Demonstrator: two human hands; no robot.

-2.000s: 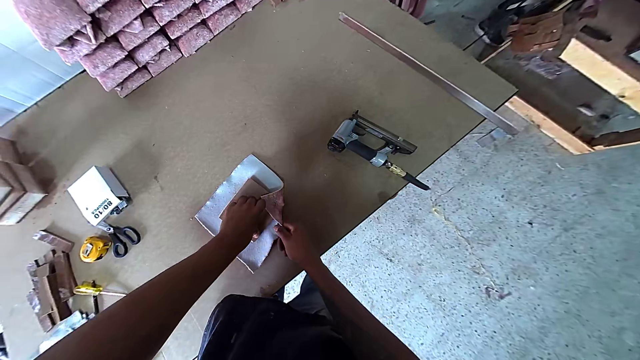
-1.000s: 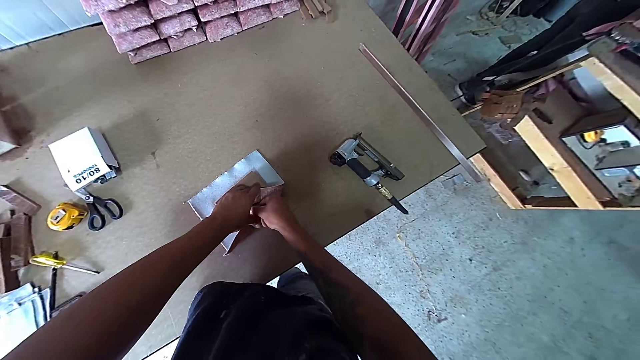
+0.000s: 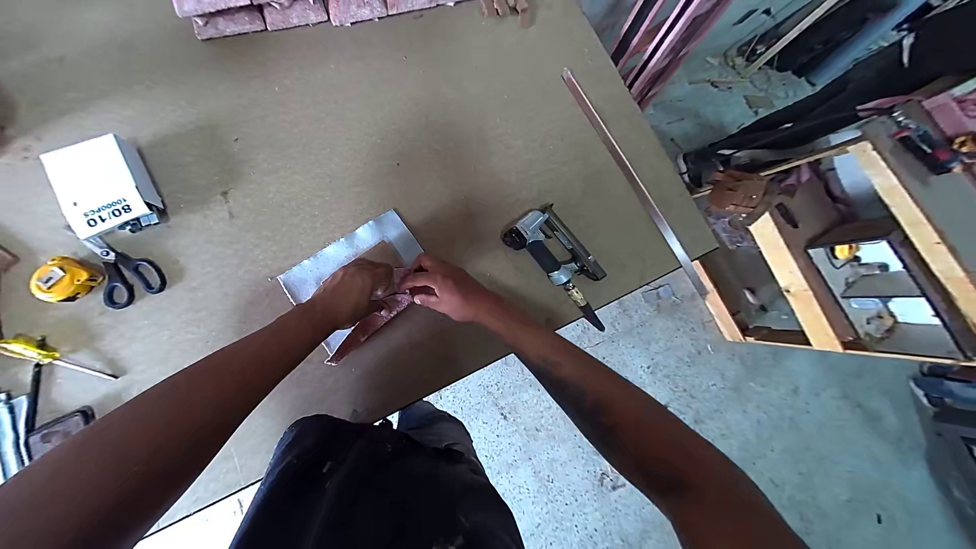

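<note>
A piece of fabric with a pale backing [image 3: 335, 259] and a reddish face lies on the brown table around a flat tan piece [image 3: 383, 254]. My left hand [image 3: 354, 290] presses on the piece from the left. At the near right corner my right hand [image 3: 442, 288] pinches the folded reddish edge [image 3: 370, 332], its fingertips close to those of my left hand. Part of the fold is hidden under my fingers. To the right a pneumatic stapler [image 3: 557, 248] rests on its side, with a hose fitting towards the table's edge.
On the left are a white box [image 3: 95, 179], scissors [image 3: 126, 274], a yellow tape measure [image 3: 65, 279] and a yellow-handled screwdriver [image 3: 57, 357]. Reddish padded blocks [image 3: 293, 14] are stacked at the far side. A long metal strip [image 3: 633, 179] crosses the right table edge, near a wooden frame [image 3: 793, 282].
A reddish flap now shows along the near side of the piece, where a second ago my hands were closer together over it. The view has shifted to the right since two seconds ago.
</note>
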